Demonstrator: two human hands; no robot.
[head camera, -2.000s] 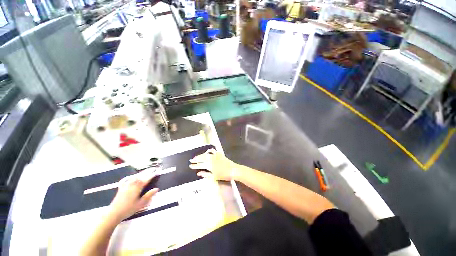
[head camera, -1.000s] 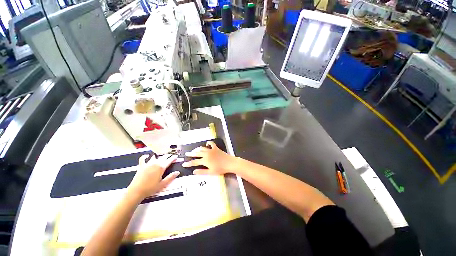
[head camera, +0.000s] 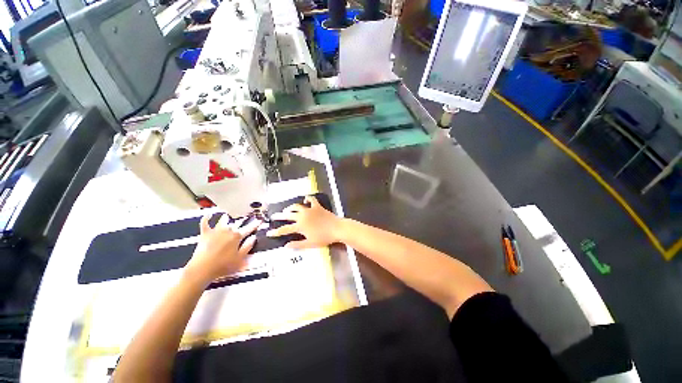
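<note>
A long black panel with rounded corners and a narrow lengthwise slot lies on the white template, which has yellow tape along its edges. My left hand lies on the panel with fingers spread. My right hand lies on the panel's right part, fingers spread. Both hands' fingertips are close to the needle and presser foot under the off-white sewing machine head. The fingers partly hide the panel's middle.
A control screen stands on a post at the back right. Orange and black sticks lie on the grey table. A white side board runs along the right, with a black piece across it. A clear plate lies behind my right arm.
My left hand has moved right along the panel, closer to the needle and my right hand. The view has shifted. The panel looks in about the same place on the template.
</note>
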